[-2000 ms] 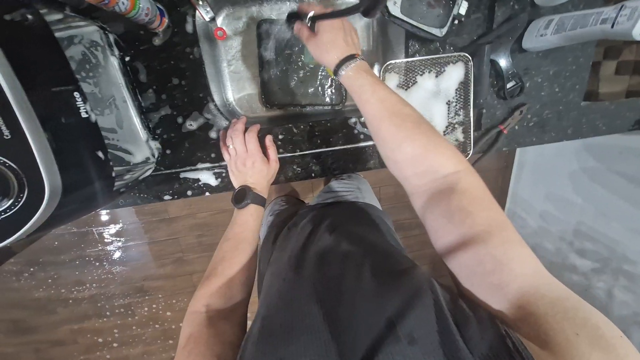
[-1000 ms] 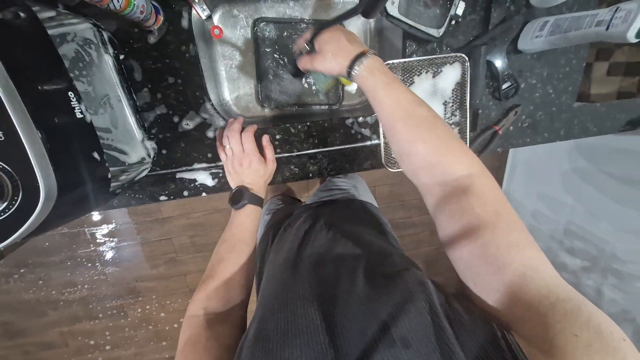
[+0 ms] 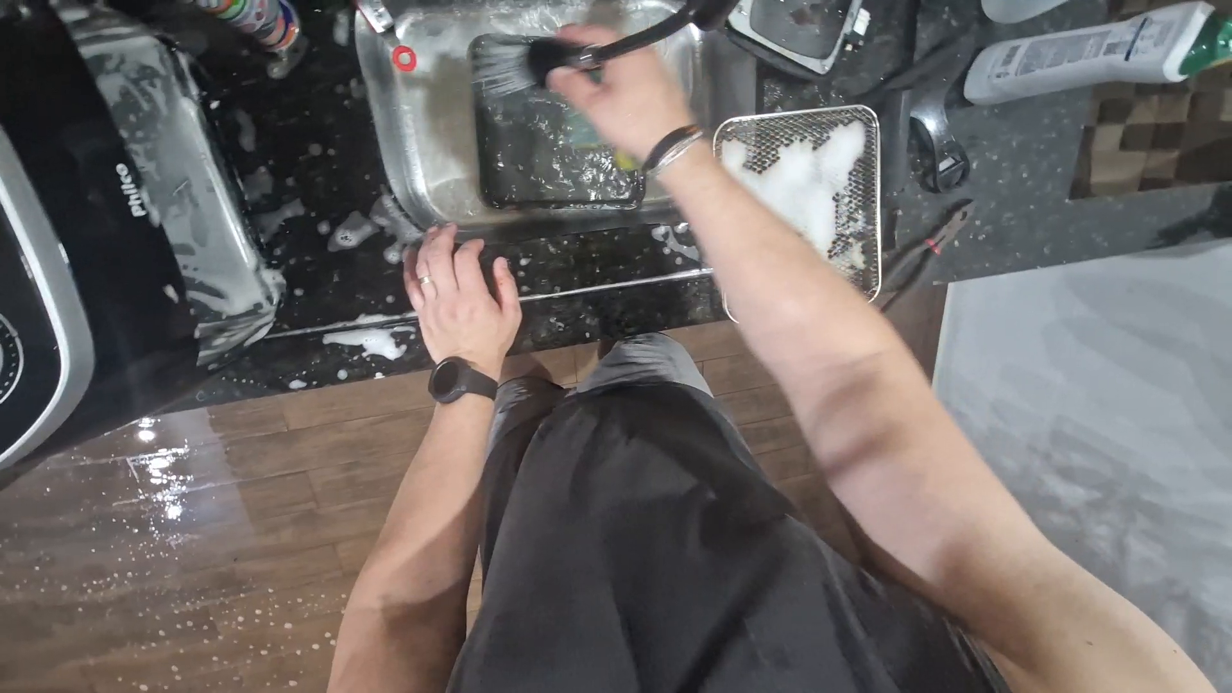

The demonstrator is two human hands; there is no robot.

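Note:
My right hand [image 3: 626, 96] grips a black pull-down faucet spray head [image 3: 553, 60] over the stainless steel sink [image 3: 414, 125]. Water sprays from its nozzle toward the left. Below it in the sink lies a dark rectangular tray [image 3: 558, 173] with water in it; something green and yellow, partly hidden by my right hand, shows there. My left hand [image 3: 462, 298] rests with spread fingers on the wet black stone countertop [image 3: 597, 274] at the sink's front edge and holds nothing. A metal mesh rack [image 3: 871, 212] with white foam on it lies right of the sink, partly under my right forearm.
At the left stand a black Philco appliance [image 3: 96, 192] and a wet, shiny metal-looking tray [image 3: 207, 212]. Farther right are pliers [image 3: 948, 231], a black-handled tool [image 3: 938, 154], a white bottle [image 3: 1088, 53] and a grey frame [image 3: 799, 34]. Water drops dot the wood floor [image 3: 241, 539].
My right hand with the spray head has moved within the sink, and the spray now points left across the tray. My left hand has stayed at the sink's front edge.

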